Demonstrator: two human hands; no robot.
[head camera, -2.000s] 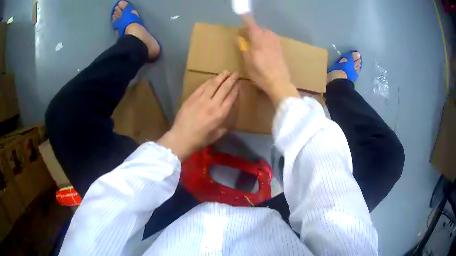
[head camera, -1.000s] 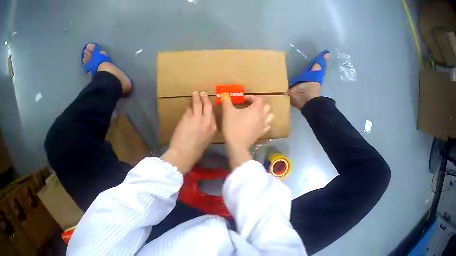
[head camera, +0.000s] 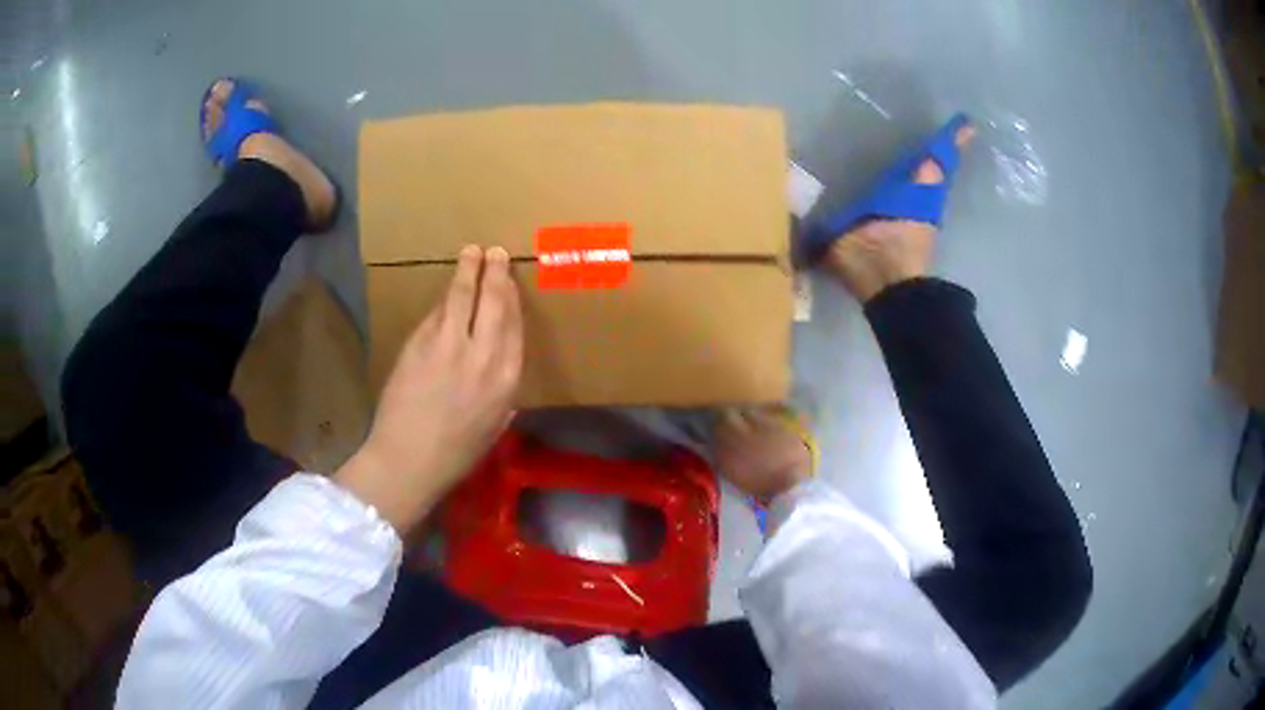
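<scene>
A closed brown carton (head camera: 666, 180) lies between my knees, its centre seam running left to right. A red-orange label (head camera: 583, 257) with white print sits across the seam, near the middle. My left hand (head camera: 458, 361) rests on the near flap, two fingertips on the seam left of the label, and holds nothing. My right hand (head camera: 760, 447) is low, beside the carton's near right corner, over the tape gun. Only a yellow rim of the tape roll (head camera: 810, 441) shows beside the hand; its fingers and any grip are hidden.
A red plastic stool (head camera: 611, 596) is just below the carton. My legs and blue slippers (head camera: 902, 201) flank the carton. Brown cartons (head camera: 63, 569) stand at lower left, with a brown cardboard piece (head camera: 305, 375) by my left leg. Plastic scraps lie on the floor at upper right.
The label, under my right fingers a second ago, is now uncovered on the seam. My right hand has moved down and right onto the tape gun. My left hand stays on the flap.
</scene>
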